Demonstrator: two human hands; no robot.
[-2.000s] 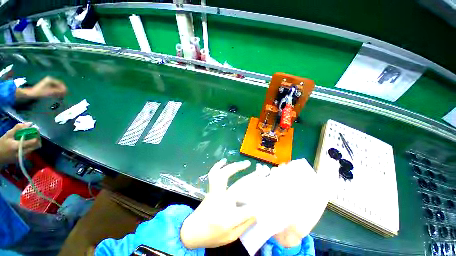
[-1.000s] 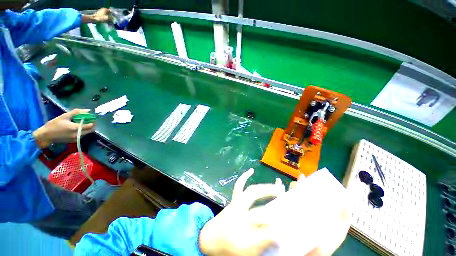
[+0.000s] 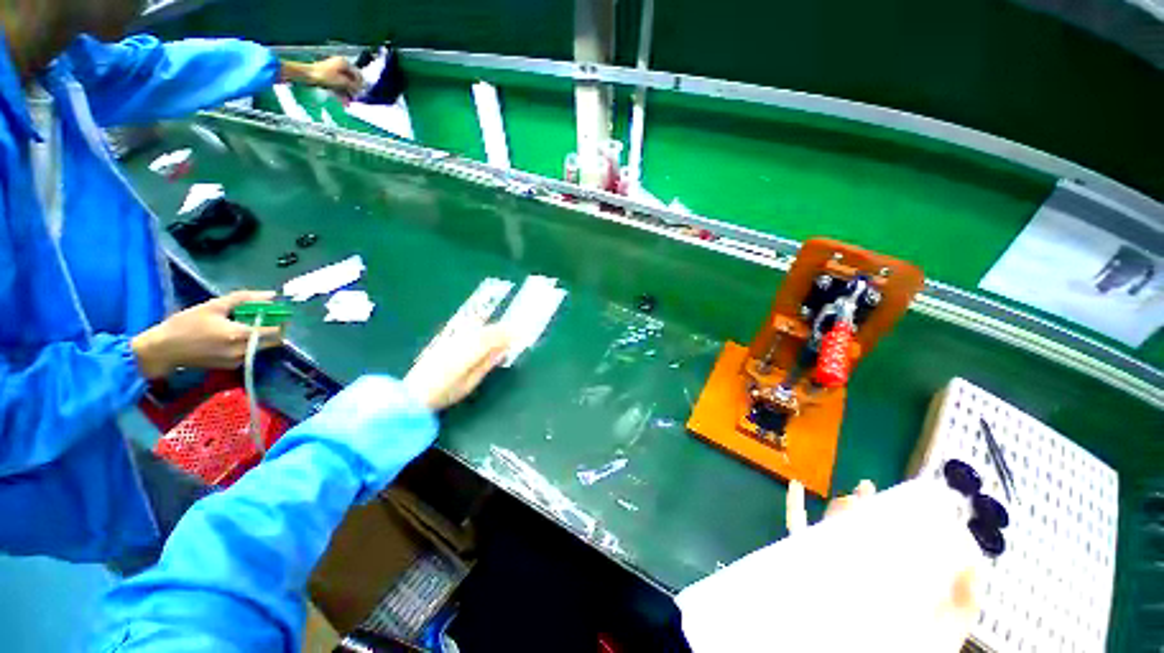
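My left hand reaches out over the lower ends of two long white strips lying flat on the bench. Its fingertips are at the strips; whether they pinch one is hidden. My right hand holds a white sheet at the lower right. The sheet is overexposed and covers most of the hand; only some fingers show at its top edge. A sheet stack lies to the right, with several round black parts and tweezers on it.
The press fixture, orange with a red handle, stands behind the white sheet. Clear film scraps lie along the front edge. At left are white scraps, a black coil and a neighbouring worker in blue, holding a green object.
My left hand has left the white sheet and moved left to the strips. The sheet stays in my right hand, lower in view. The neighbour's arm has reached to the back panel. The view has turned left.
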